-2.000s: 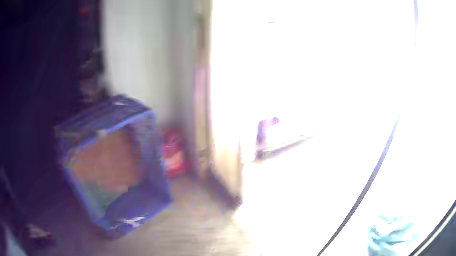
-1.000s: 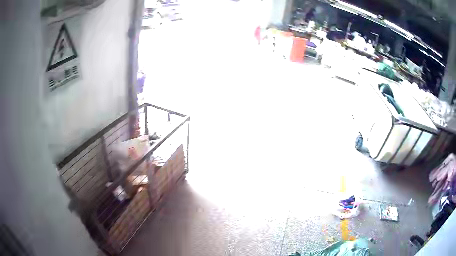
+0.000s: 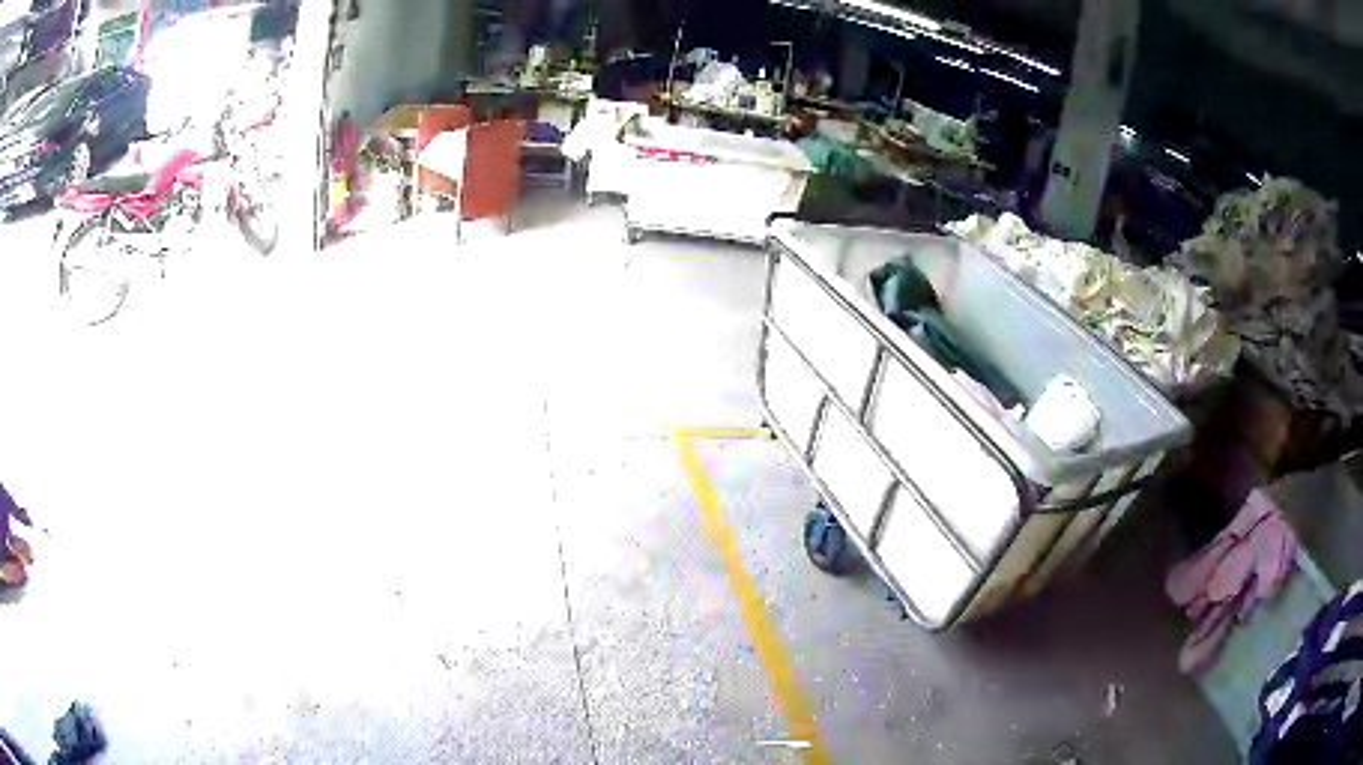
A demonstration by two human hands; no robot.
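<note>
Neither of my hands is in the picture. Nearest in front of me on the right stands a large white wheeled fabric cart (image 3: 897, 448) with a metal frame and dark castors. Dark green cloth (image 3: 934, 326) and a small white bundle (image 3: 1063, 414) lie inside it. A yellow line (image 3: 733, 575) runs along the floor beside the cart.
Another white cart (image 3: 715, 191) and an orange-red panel (image 3: 490, 169) stand further back. A red motorcycle (image 3: 165, 194) and a dark car are at the upper left. Cream fabric heaps (image 3: 1106, 284) and pink cloth (image 3: 1238, 575) are on the right. Dark objects cut the lower-left edge.
The view has swung right, from a blurred blue bin, past a metal-framed cage by a wall, to the workshop floor. The white cart now appears larger and nearer the middle.
</note>
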